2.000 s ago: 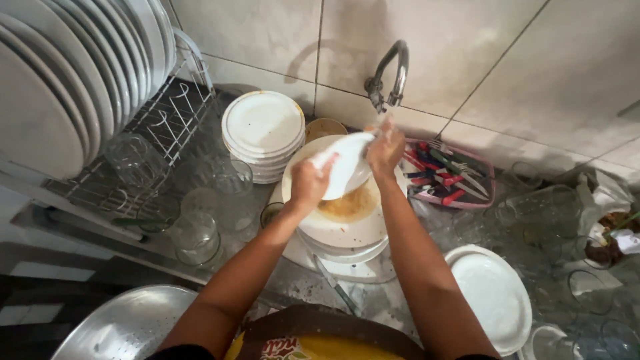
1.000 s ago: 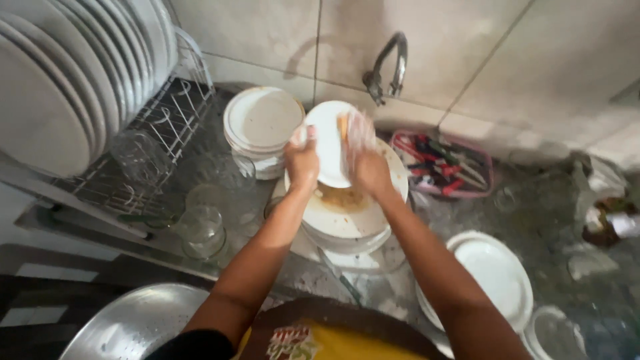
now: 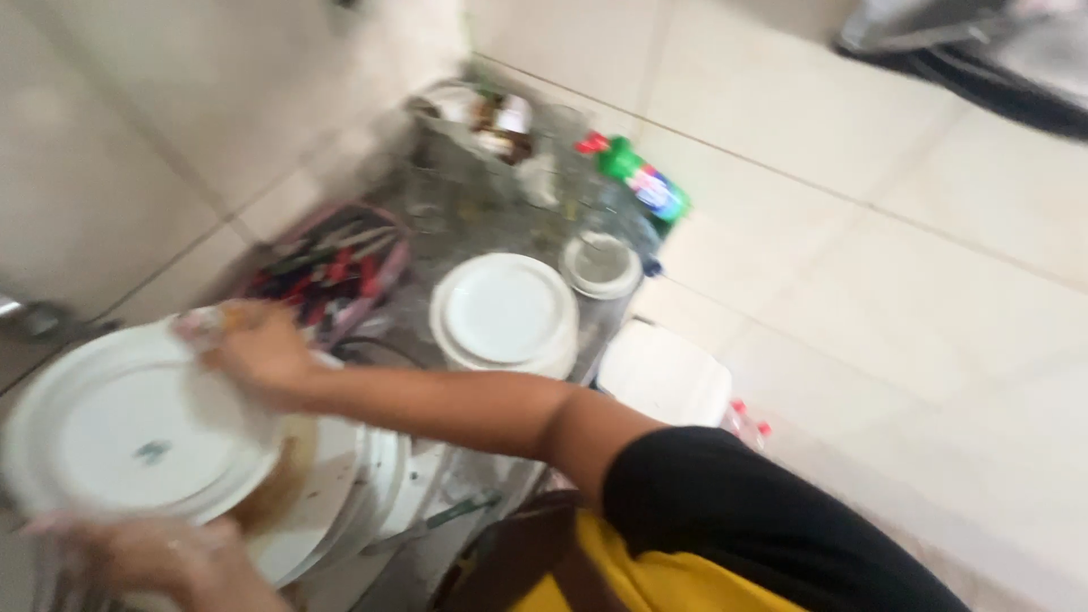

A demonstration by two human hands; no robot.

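Observation:
A large white plate (image 3: 144,442) with a small mark at its centre is held over a stack of dirty plates (image 3: 327,501) that carries brown residue. At the plate's near rim is my left hand (image 3: 161,544), blurred, gripping it from below left. My right hand (image 3: 255,344) lies on the far right rim, with something orange and foamy at its fingers, probably a sponge. Beyond my right hand sits a pink basket (image 3: 395,263) of knives and other cutlery with red and dark handles. A green-handled utensil (image 3: 463,510) lies beside the stack.
A stack of white plates (image 3: 510,310) and a white bowl (image 3: 599,265) stand along the counter. A green bottle with a red cap (image 3: 642,178) is at its edge. A plastic bag (image 3: 463,127) of waste lies by the wall. A white lidded container (image 3: 663,374) stands lower, beside the counter.
The view has swung far to the right. My hands held a small white plate earlier; now they hold a larger one. The small plate now tops the stack on the right.

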